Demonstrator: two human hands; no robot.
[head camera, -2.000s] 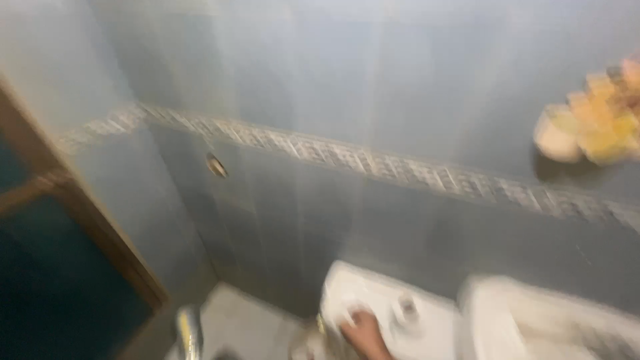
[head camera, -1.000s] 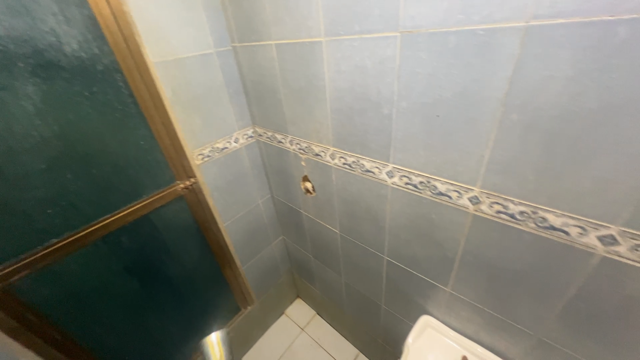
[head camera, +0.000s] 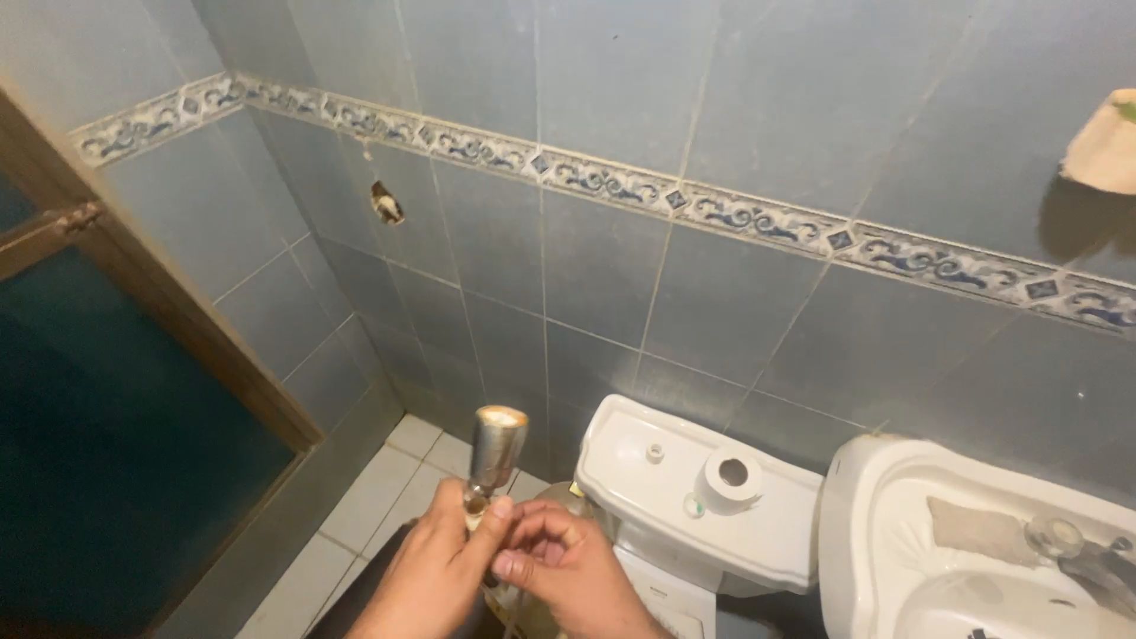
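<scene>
A chrome shower head points upward at the lower centre, with a small threaded opening at its base. My left hand grips that base between thumb and fingers. Close against it on the right, my right hand has its fingers curled and pinched near the fitting; whatever lies between the fingertips is hidden. A white roll of tape, a small white plastic fitting and a small ring-shaped piece rest on the toilet tank lid. A ragged hole shows in the tiled wall.
A white sink with a faucet and a greyish cloth-like item stands at the right. A framed dark green panel borders the left. A pale wall-mounted object juts out at upper right. White floor tiles lie below.
Both hands are now together at the shower head; neither showed one second ago. Two seconds ago one hand was over the tank lid. The view has swung right since one second ago.
</scene>
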